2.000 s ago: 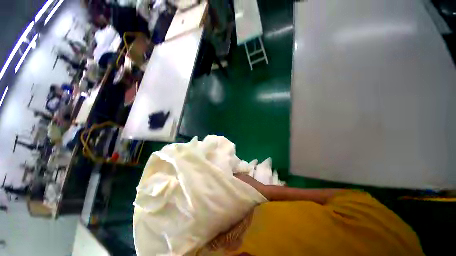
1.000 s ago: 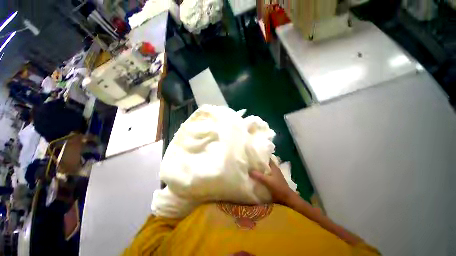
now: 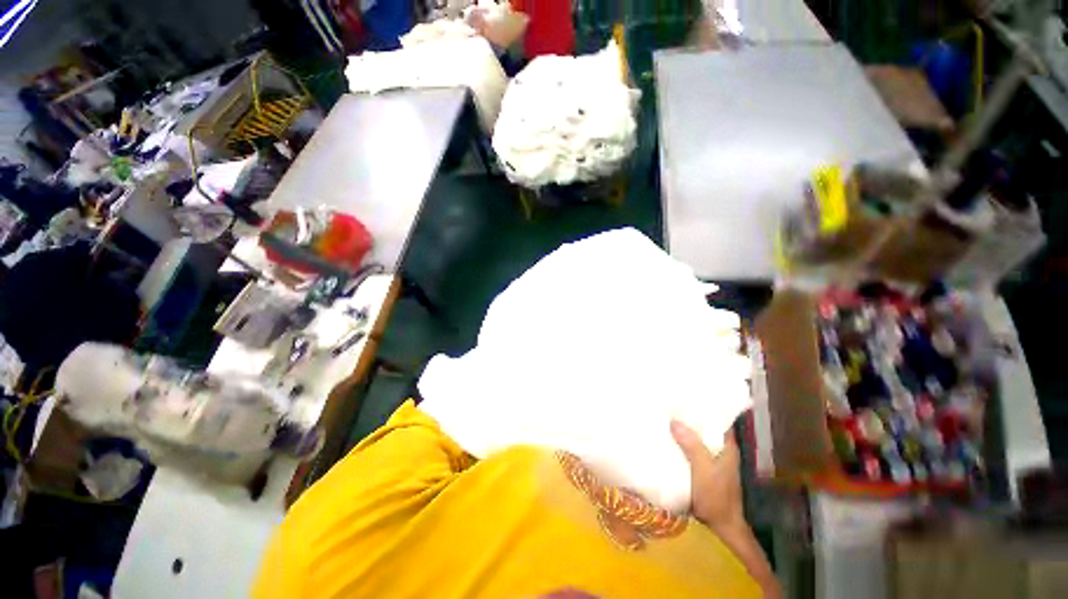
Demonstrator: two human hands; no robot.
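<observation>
A large bundle of white garments (image 3: 586, 351) is carried against my chest, over the yellow clothing. My right hand (image 3: 710, 474) holds the bundle at its lower right side, with the thumb against the cloth. My left hand is not visible; the left yellow sleeve runs up to the bundle's left side and the rest is hidden. The cloth is overexposed, so single pieces cannot be told apart.
A garment cart (image 3: 567, 123) with a white heap stands ahead. White tables stand ahead left (image 3: 365, 164) and ahead right (image 3: 773, 129). A sewing machine (image 3: 176, 410) is at left. A box of colourful small items (image 3: 902, 386) is at right. Green floor shows between.
The view has moved forward along the aisle: the sewing machine is now nearer at left, the box has appeared at right, and the cart is more central. The bundle is still held.
</observation>
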